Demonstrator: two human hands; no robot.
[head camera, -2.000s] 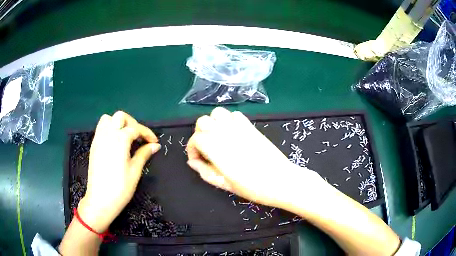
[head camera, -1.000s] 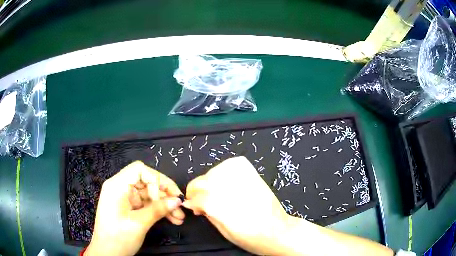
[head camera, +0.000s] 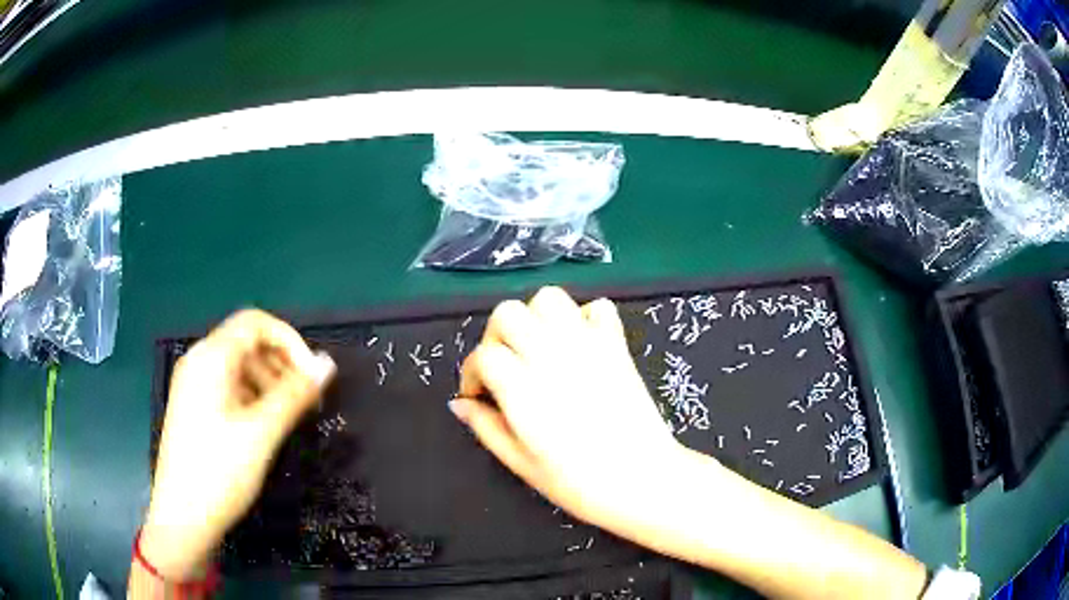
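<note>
The long black tray (head camera: 410, 481) lies in front of me. Small silvery pins (head camera: 683, 393) are scattered over its middle and right. Tiny dark pieces (head camera: 340, 516) are heaped at its lower left. My left hand (head camera: 235, 410) is over the tray's left part, slightly blurred, thumb and fingertips close together; whether they hold a piece cannot be seen. My right hand (head camera: 551, 399) is over the tray's middle, thumb below the curled fingers; its fingertips are partly hidden and any pin in them cannot be made out. The two hands are apart.
A smaller black tray (head camera: 504, 583) shows at the near edge. A clear zip bag (head camera: 516, 205) lies beyond the long tray, another (head camera: 65, 270) at left. A large bag of black parts (head camera: 926, 188) is upper right, by a taped post (head camera: 909, 82). Stacked trays (head camera: 1022, 381) are at right.
A second ago my hands met at a small dark piece low over the tray. Now they are apart, the left moved up and left, the right up and slightly right.
</note>
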